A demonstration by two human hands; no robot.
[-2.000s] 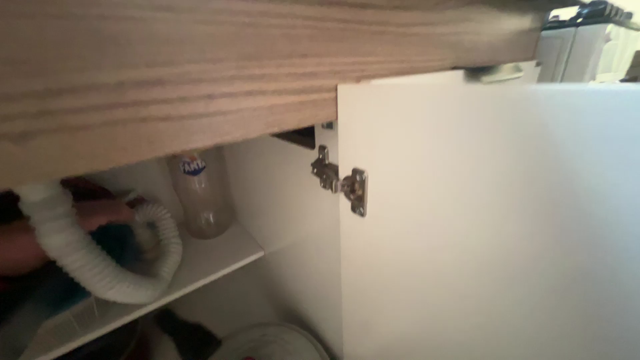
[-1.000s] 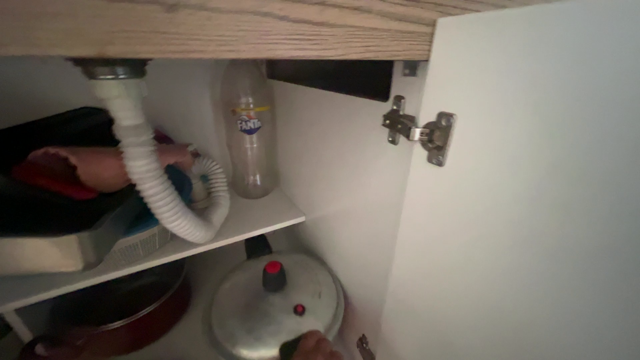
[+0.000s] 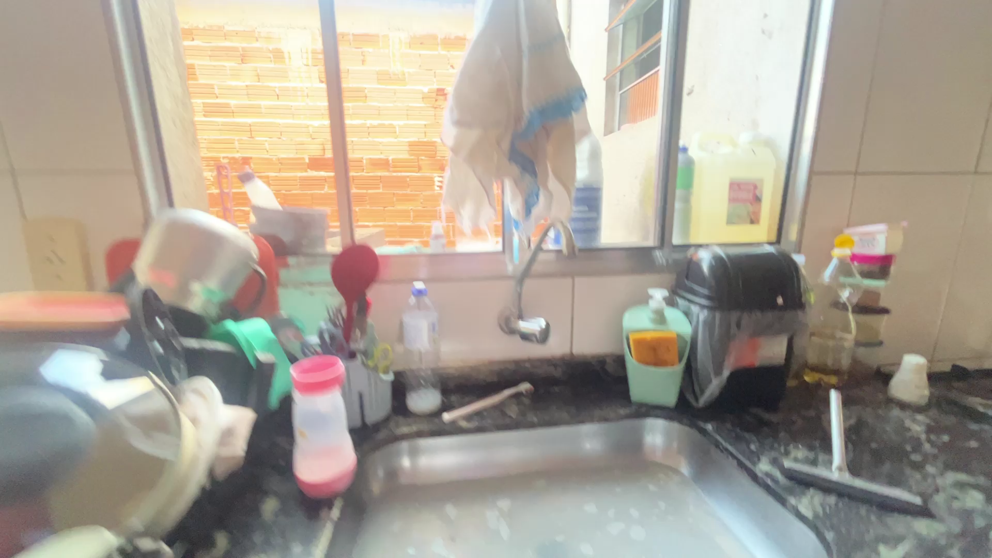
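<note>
Neither of my hands is in the head view. Low in the middle lies a stainless steel sink basin [image 3: 542, 496] with pale specks on its bottom. Above it a wall faucet [image 3: 533, 329] comes out of the tiles, and a white cloth with a blue edge [image 3: 519, 116] hangs over it in front of the window. To the right of the faucet stands a mint green soap dispenser [image 3: 657, 380] holding an orange sponge [image 3: 653, 348]. A pink and clear plastic bottle [image 3: 322, 426] stands at the basin's left.
Blurred pots and dishes [image 3: 116, 434] are piled at the left, near a utensil holder [image 3: 364, 395]. A clear bottle [image 3: 421, 349] stands behind the basin. At the right are a black lidded bin [image 3: 740, 325], a small squeegee [image 3: 856, 484] and an oil bottle [image 3: 831, 341] on the dark stone counter.
The view has swung up from the open cabinet under the counter to the sink and window. A hand seen low by the pressure cooker one second ago is out of view.
</note>
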